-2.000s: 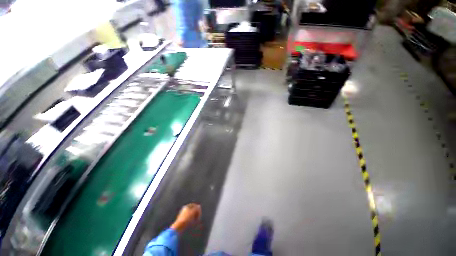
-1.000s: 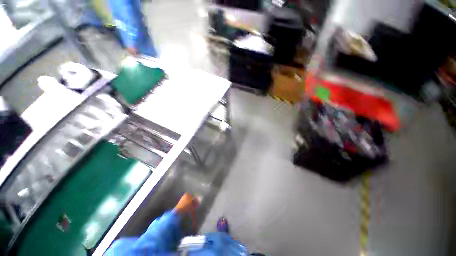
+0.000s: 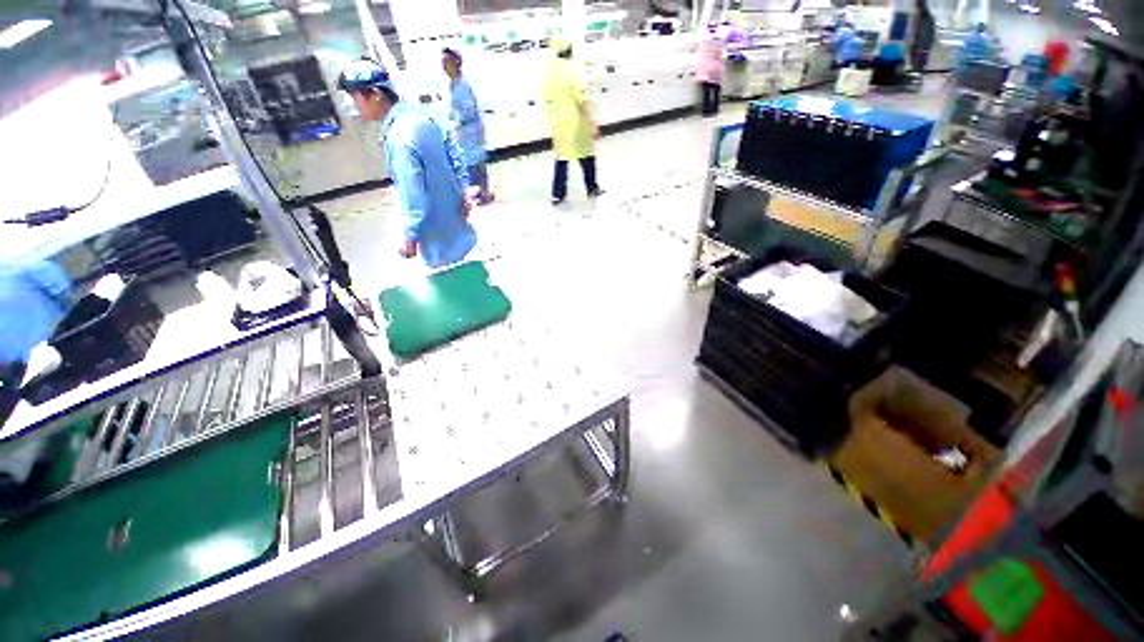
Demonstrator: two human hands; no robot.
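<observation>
Neither of my hands is in the picture. Nearest in front of me, a green pallet [image 3: 151, 527] with a small central fitting lies on the line at the lower left. Silver rollers [image 3: 336, 458] show beside its right end. A white ball transfer table [image 3: 502, 408] dotted with metal balls stands at the line's end. A second green pallet [image 3: 445, 307] lies at its far edge.
A person in blue [image 3: 427, 176] stands beyond the table, others farther back. Right are a black crate with white material [image 3: 765, 357], an open cardboard box [image 3: 903, 452], a trolley with a blue bin [image 3: 834, 151] and a red panel [image 3: 985, 533]. Gloved hands show far left.
The view has swung up and shifted toward the line's end. The hand and blue sleeve seen low in the earlier frames are out of the picture. The ball table now appears nearer.
</observation>
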